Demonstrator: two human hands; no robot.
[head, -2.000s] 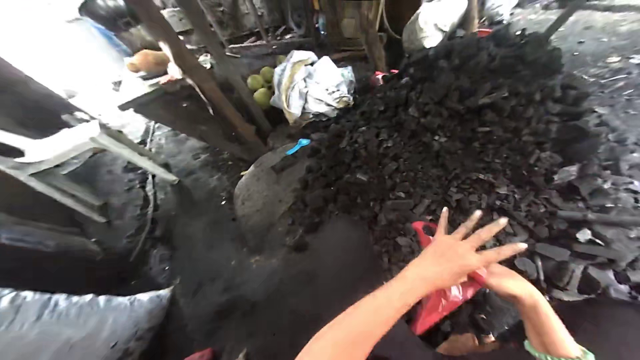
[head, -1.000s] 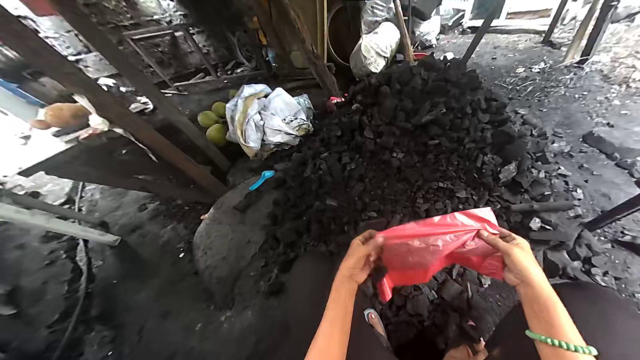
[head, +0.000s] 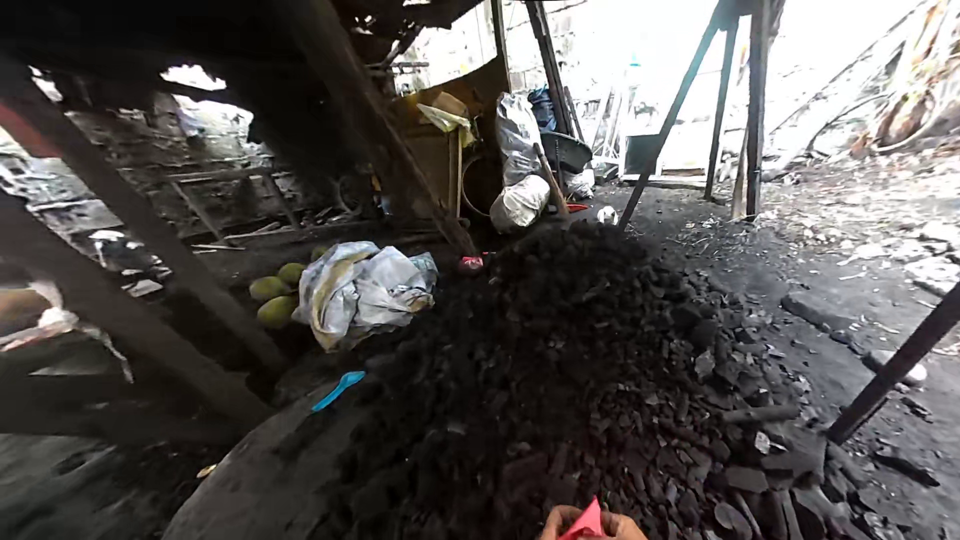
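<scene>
At the bottom edge of the head view, only the fingers of my left hand point(head: 560, 521) and my right hand point(head: 621, 526) show, close together. Between them they pinch a red plastic bag point(head: 587, 520), of which just a pointed corner is visible; the rest lies below the frame. Beyond my hands spreads a large heap of black charcoal pieces point(head: 555, 360). A light blue plastic tool, perhaps a spoon or scoop point(head: 339, 391), rests left of the heap on a grey rounded surface point(head: 255, 480).
A crumpled white plastic sack point(head: 371, 289) and several green round fruits point(head: 277, 310) lie behind the heap's left side. Wooden posts point(head: 172, 247) slant on the left; another pole point(head: 900, 360) leans at right. Filled sacks point(head: 519, 202) and a dark basin point(head: 566, 152) stand farther back.
The view has tilted up. A second ago the red bag was stretched wide between my spread hands; now my hands are close together, with a corner of it between the fingers.
</scene>
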